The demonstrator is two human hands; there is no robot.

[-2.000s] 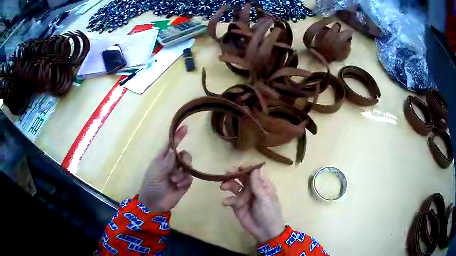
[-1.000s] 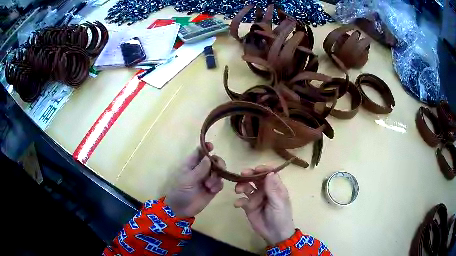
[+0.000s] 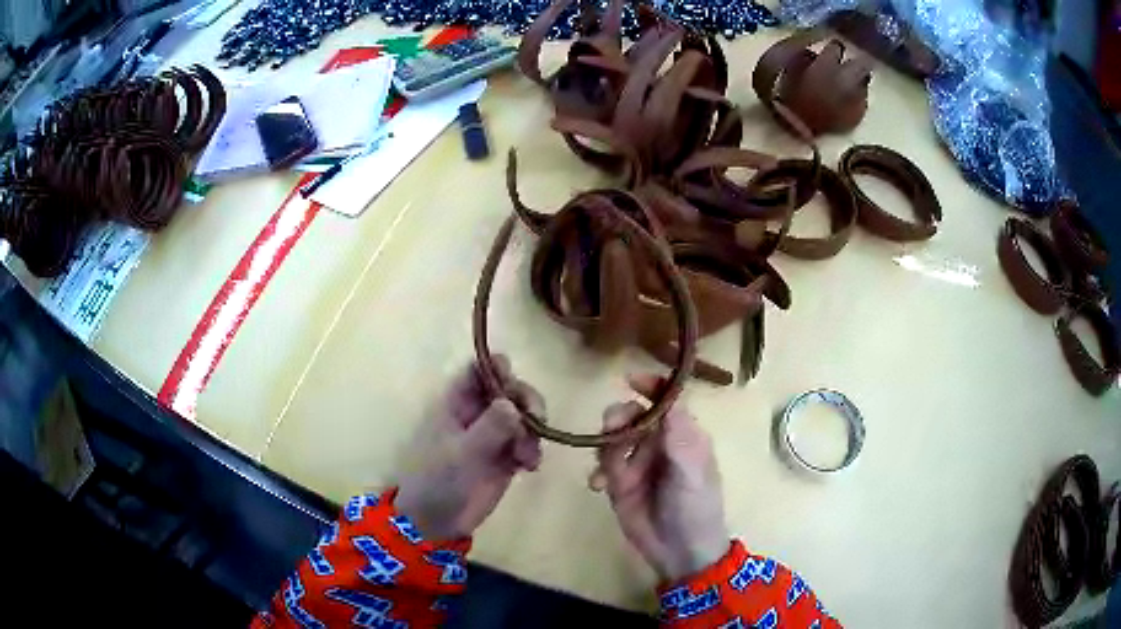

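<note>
A brown headband [image 3: 483,305] is held up over the near middle of the table, seen nearly edge-on as a thin loop. My left hand [image 3: 482,436] grips its lower left part between thumb and fingers. My right hand [image 3: 661,473] grips its lower right part. The fingers hide parts of the band where they hold it. A loose headband pile [image 3: 664,277] lies just behind the held band, with more tangled bands farther back.
A tape roll [image 3: 821,431] lies right of my right hand. Nested headbands [image 3: 1054,541] lie at the right edge, stacked headbands [image 3: 92,172] at far left. A phone [image 3: 287,133], calculator [image 3: 451,64], small black block [image 3: 473,130] and shiny dark pieces [image 3: 332,22] lie behind.
The held headband has turned from showing its broad side to nearly edge-on. Both hands still grip it, and the right hand's fingers are now more closed around it.
</note>
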